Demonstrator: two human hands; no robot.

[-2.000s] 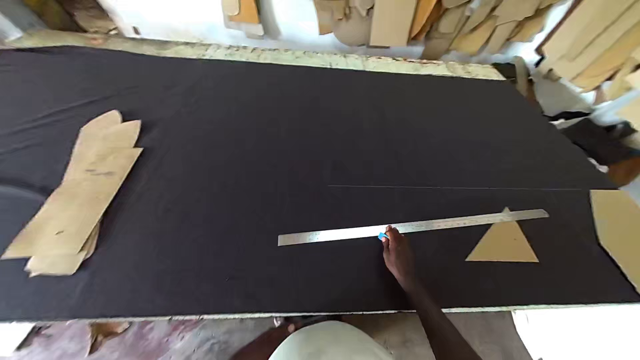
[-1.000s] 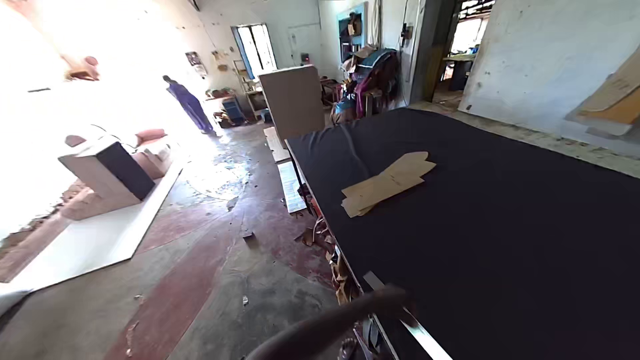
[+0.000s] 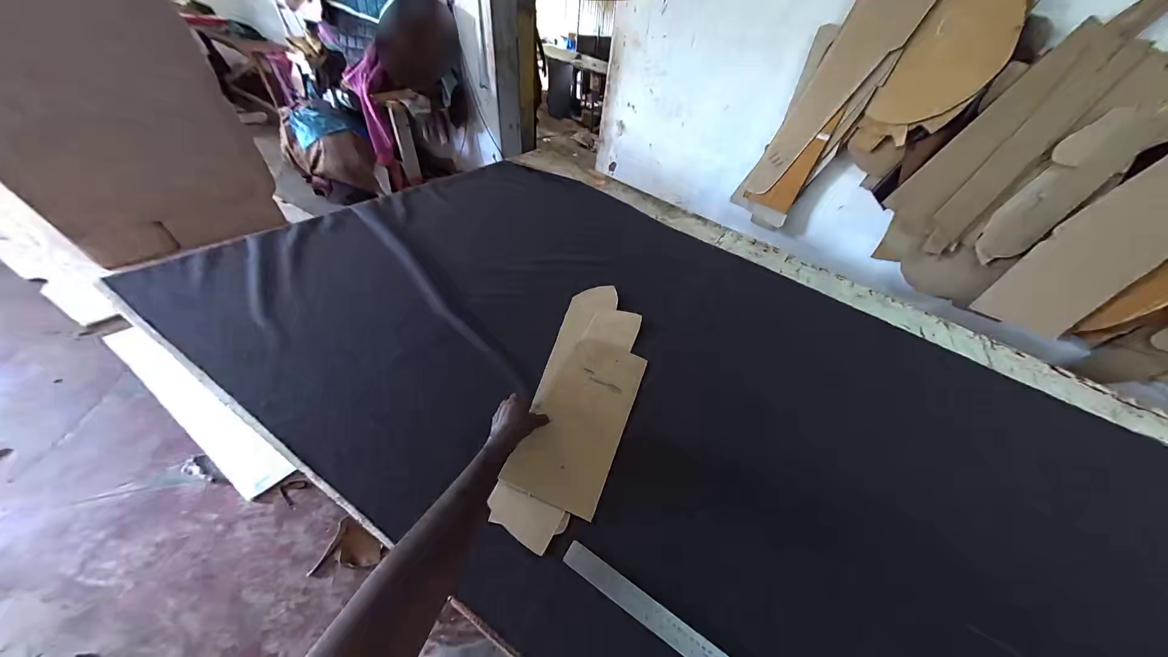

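My left hand [image 3: 516, 422] is at the left edge of a stack of brown cardboard pattern pieces [image 3: 584, 420], its thumb over the edge and its fingers mostly hidden. The pieces overlap and lie on black fabric [image 3: 776, 438] spread over a large table; the top one bears handwriting. Just below the stack, a metal ruler [image 3: 639, 602] lies slantwise on the fabric and runs out of the bottom of the view. My right hand is out of view.
Cardboard patterns [image 3: 1022, 182] hang on the white wall at the right. A brown board [image 3: 128, 128] stands beyond the table's left end, near piled cloth and bags [image 3: 338, 137]. White sheets [image 3: 210, 411] lie on the floor along the table's left edge.
The view has swung left along the table. My left hand is now at the cardboard stack. Two seconds ago my right hand was at the ruler with a small blue item.
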